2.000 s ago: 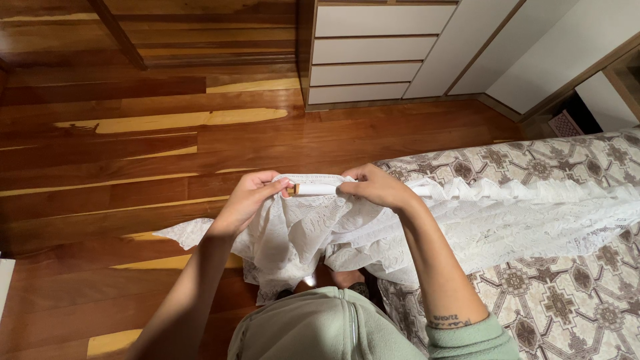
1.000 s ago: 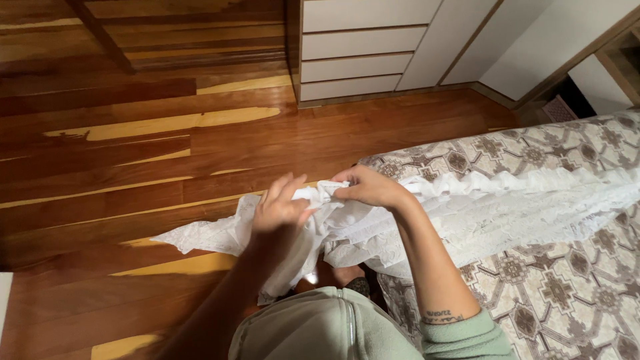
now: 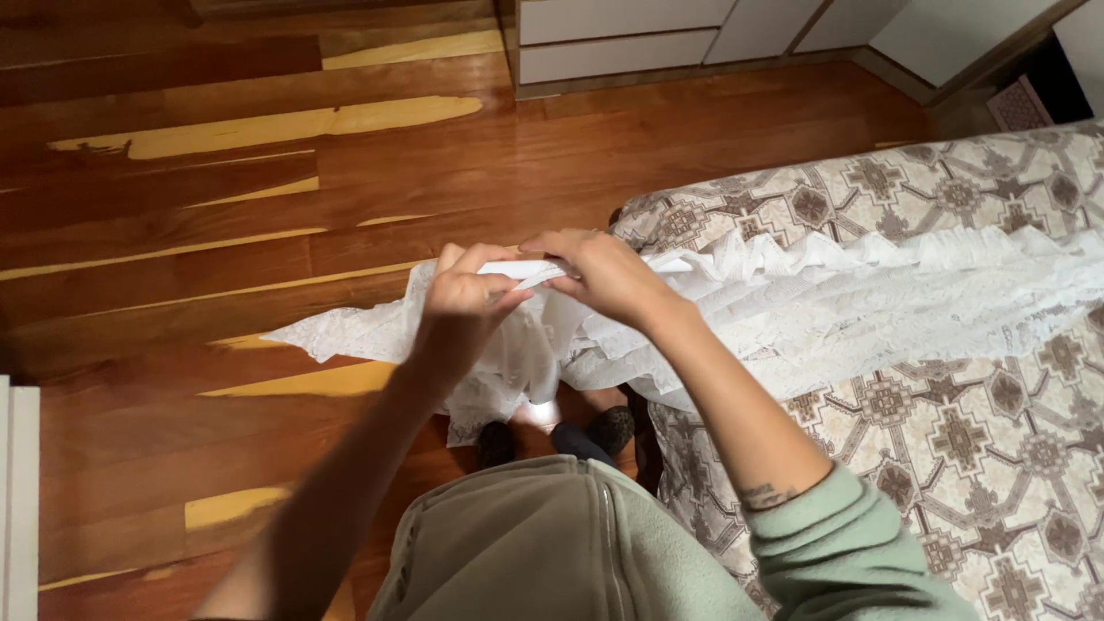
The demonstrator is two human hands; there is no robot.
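Observation:
A white lace curtain (image 3: 828,302) lies gathered along the bed, and its near part hangs down in front of my body with a lace corner spread out to the left. A white rod (image 3: 504,269) shows between my hands at the curtain's top edge. My left hand (image 3: 470,285) pinches the rod and the fabric edge between thumb and fingers. Close on its right, my right hand (image 3: 595,272) grips the gathered top edge around the rod. Part of the rod is hidden by my fingers and the cloth.
The bed with a patterned cover (image 3: 957,440) is at my right. A cabinet with white drawers (image 3: 621,56) stands beyond the wooden floor (image 3: 414,190). My feet in dark footwear (image 3: 611,429) are below the hanging cloth. A white edge (image 3: 21,500) is at far left.
My left hand, blurred and lifted off the rod's end a second ago, now grips the rod and fabric. The rod's brownish end, seen two seconds ago, is no longer visible.

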